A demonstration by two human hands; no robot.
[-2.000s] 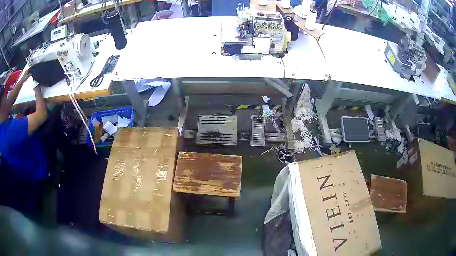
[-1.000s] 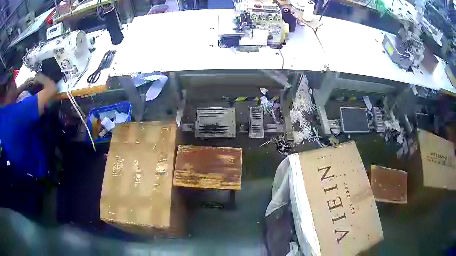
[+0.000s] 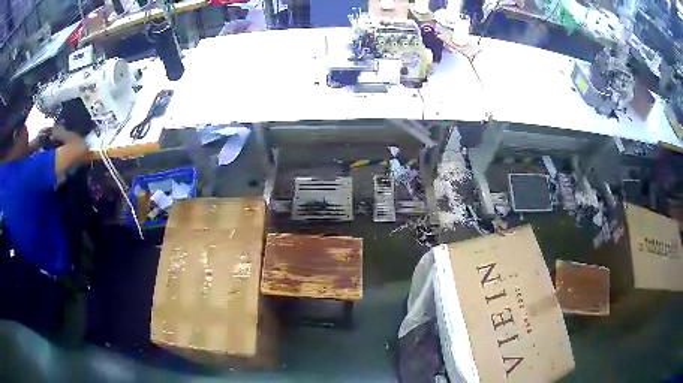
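Note:
Neither of my hands is in view. Nearest in front of me on the floor stand a brown taped carton (image 3: 206, 277) at the left and an open carton printed "VIEIN" (image 3: 509, 303) at the right. White and dark cloth (image 3: 421, 329) shows at the open carton's left side. A worn brown stool (image 3: 313, 265) stands against the taped carton's right side. A blurred greenish band runs along the bottom edge; I cannot tell what it is.
A person in a blue top (image 3: 34, 209) works at a white sewing machine (image 3: 93, 93). A long white bench (image 3: 255, 78) bears an overlock machine (image 3: 386, 52). A blue bin (image 3: 163, 196), pedals (image 3: 322, 199), another stool (image 3: 582, 287) and another carton (image 3: 655, 247) are below.
The view dipped and came back, so the benches and cartons shifted slightly in the picture. The person in blue leaned toward the sewing machine. The cartons and stools stayed in place.

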